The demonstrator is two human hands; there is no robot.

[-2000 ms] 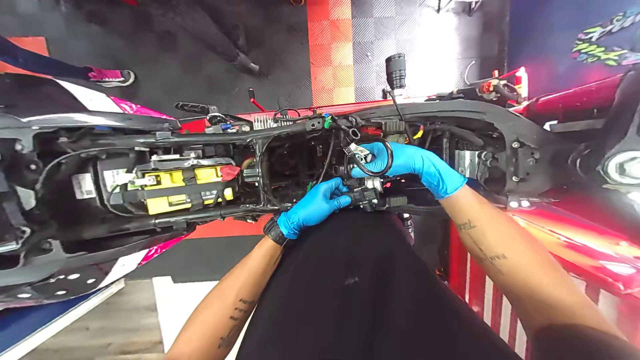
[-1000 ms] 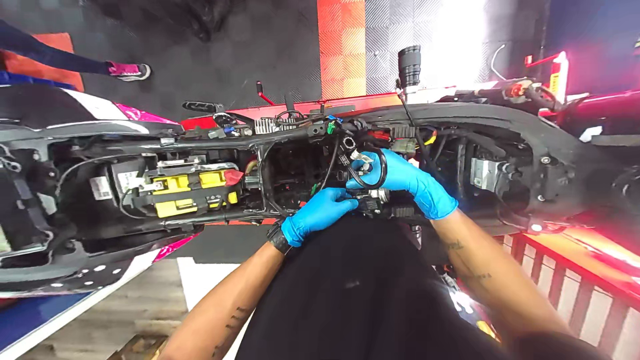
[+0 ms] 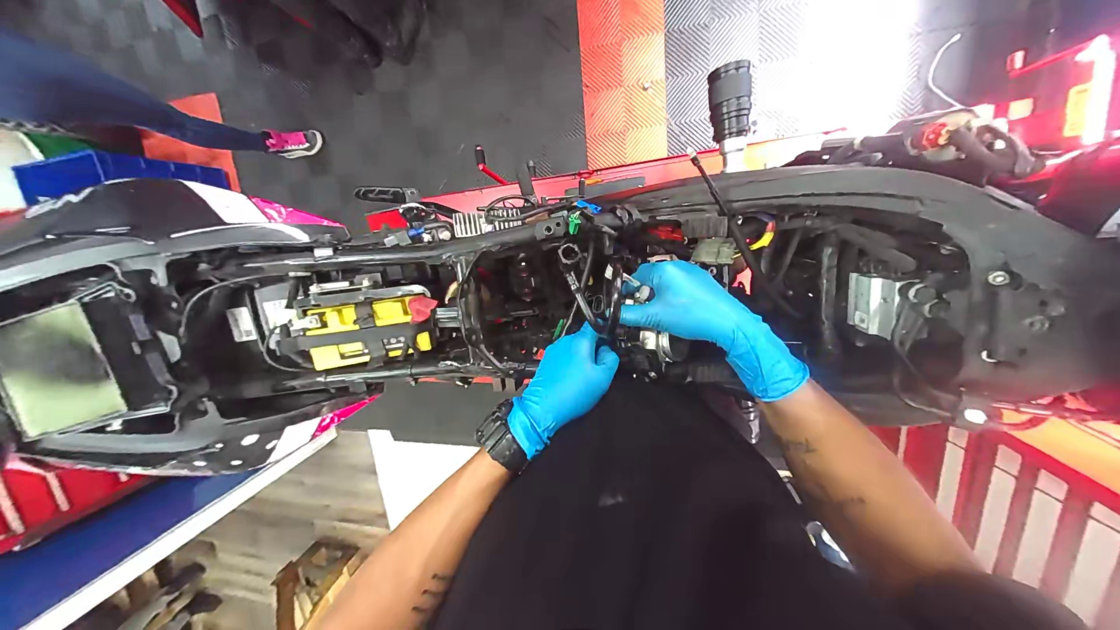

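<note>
A motor scooter's black frame [image 3: 402, 254] stretches across the view with its body panels off. My left hand [image 3: 569, 381], in a blue glove, has its fingertips at the lower end of a black hose [image 3: 582, 293] at mid-frame; whether it grips the hose is unclear. Just right of it, my gloved right hand [image 3: 691, 302] has thumb and forefinger together at a small metal fitting [image 3: 643, 293] beside the hose. Below its fingers lies a metal engine part [image 3: 658, 343], partly hidden. A yellow battery [image 3: 363, 331] sits in the frame to the left.
A black ribbed cylinder [image 3: 731, 101] stands beyond the frame. A thin black rod or cable [image 3: 713, 188] slants over the right part. A person's leg and pink shoe [image 3: 293, 143] are at the upper left. Near me at the lower left is a blue and white edge [image 3: 188, 516].
My left hand has shifted a little, its fingers now bent near the hose's lower end. My right hand remains at the middle of the frame. The other person's foot shows farther into view.
</note>
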